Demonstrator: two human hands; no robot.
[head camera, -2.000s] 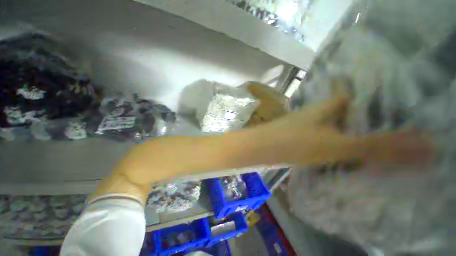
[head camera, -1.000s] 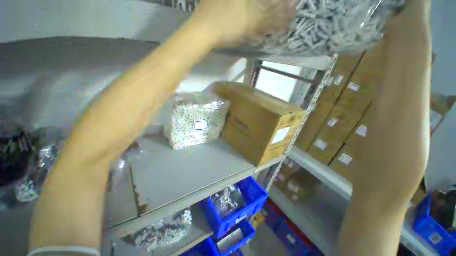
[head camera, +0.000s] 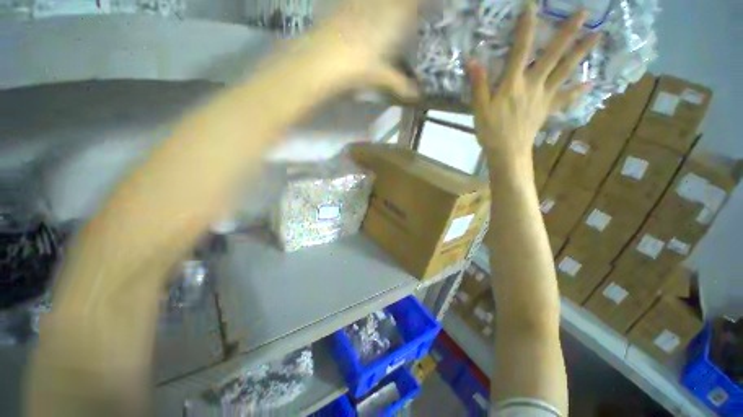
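A large clear bag of white and grey parts (head camera: 627, 57) is at the top edge, partly cut off, at the upper shelf level. A blue-edged label shows on it. My right hand (head camera: 521, 94) lies against the front of the bag with fingers spread, not wrapped round it. My left hand (head camera: 379, 41) is raised at the bag's left side. It is blurred, its fingers are unclear, and I cannot tell whether it grips the bag.
A smaller labelled clear bag (head camera: 322, 213) and a brown carton (head camera: 424, 210) stand on the shelf board (head camera: 285, 289). Dark bagged parts (head camera: 24, 252) lie left. Blue bins (head camera: 387, 346) are below. Stacked cartons (head camera: 603, 220) fill the right shelf.
The bag has gone from close in front of me up to the top of the view. My right hand has moved from its right side onto its front, fingers spread. My left hand has shifted slightly left.
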